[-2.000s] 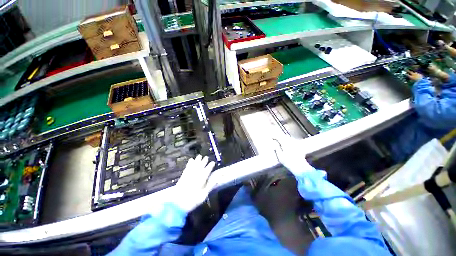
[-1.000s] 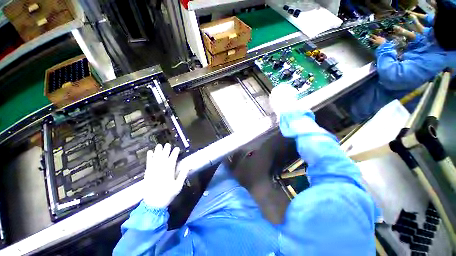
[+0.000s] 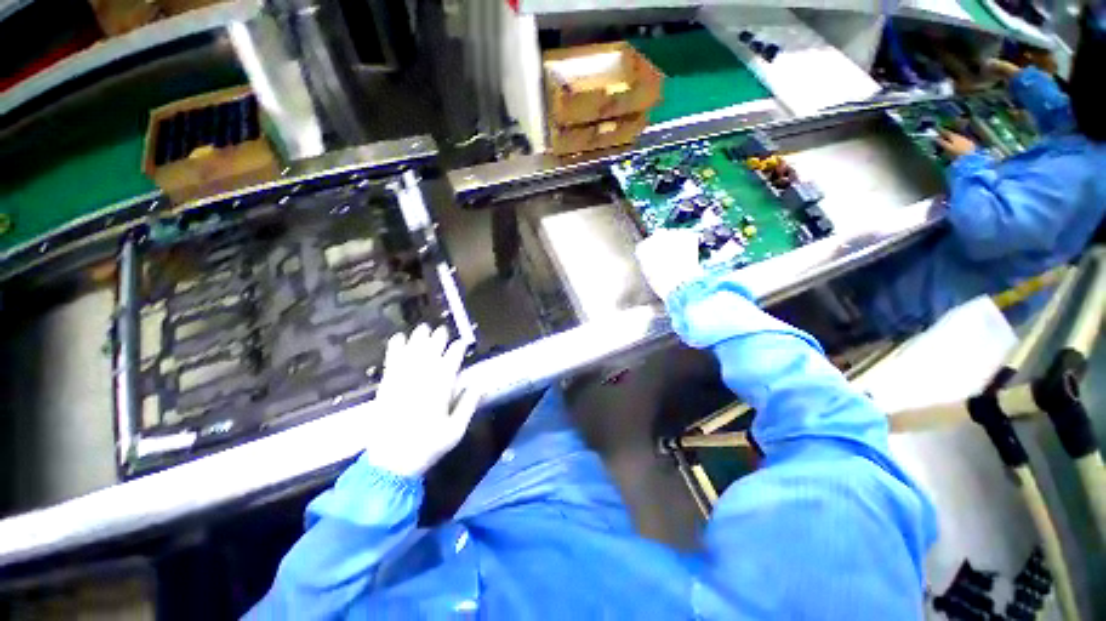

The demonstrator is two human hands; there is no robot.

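A dark carrier (image 3: 285,309) with many cut-outs and pale side bars lies on the line at the left, with no board in it. My left hand (image 3: 422,394), in a white glove, rests with fingers spread at the carrier's front right corner and the rail. A green circuit board (image 3: 758,218) full of parts lies on the line at the right. My right hand (image 3: 670,261), in a white glove, is at the board's near left corner. Its fingers are blurred, so its grip cannot be told.
The silver conveyor rail (image 3: 570,352) runs along the front. Parts cartons (image 3: 600,103) stand behind it, and another carton (image 3: 216,164) stands at the left. A blue-coated person (image 3: 1007,224) works at the right. A tube-framed rack (image 3: 1031,400) stands at the lower right.
My right hand has moved from the front rail to the green board's near left corner. My left hand stays by the carrier's front right corner. The camera view has shifted.
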